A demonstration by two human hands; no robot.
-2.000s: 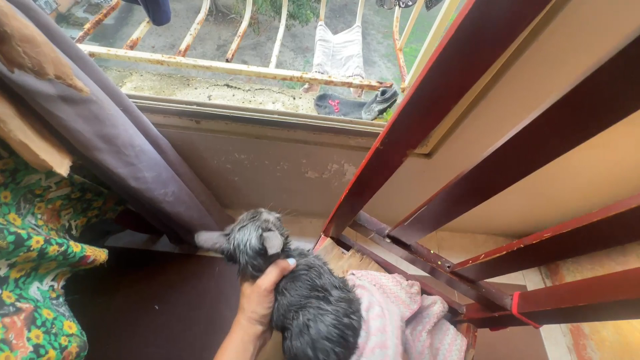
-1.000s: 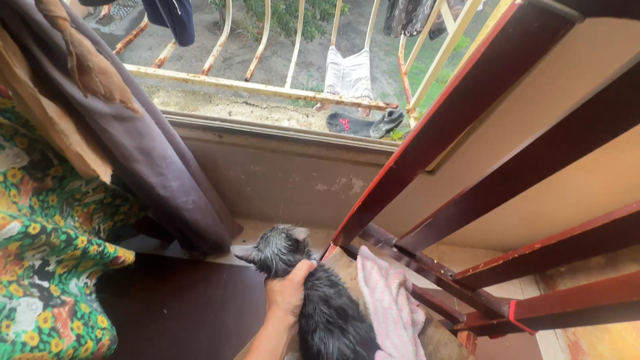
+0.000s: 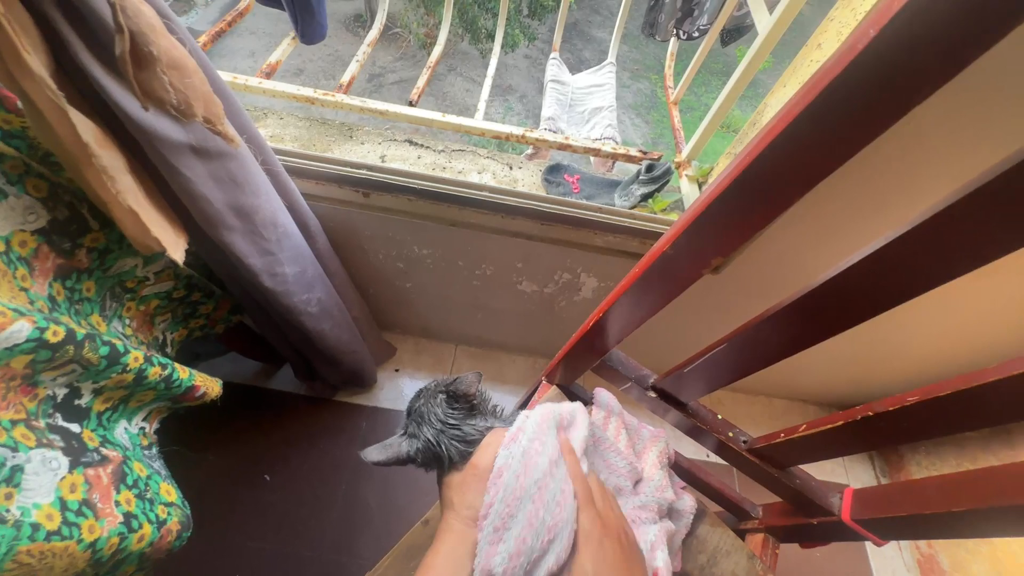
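A wet dark-furred cat [image 3: 448,420] is at the lower middle, its head and ears showing and facing away from me. My left hand [image 3: 472,488] lies at its neck, partly under a pink and white towel [image 3: 532,480]. The towel covers the cat's body, which is hidden. My right hand [image 3: 596,512] presses on the towel with its fingers stretched forward over the cloth. More of the towel lies bunched to the right of that hand.
Dark red wooden slats [image 3: 760,216] slope across the right side. A grey curtain [image 3: 264,216] and a sunflower-print cloth [image 3: 72,416] hang at the left. Ahead, a window sill has rusty white bars [image 3: 448,120] and a dark sock [image 3: 596,182]. A dark brown panel [image 3: 280,480] lies lower left.
My right hand has come into view on the towel. The towel, which lay beside and behind the cat, is now over its body. My left hand stays at the cat's neck.
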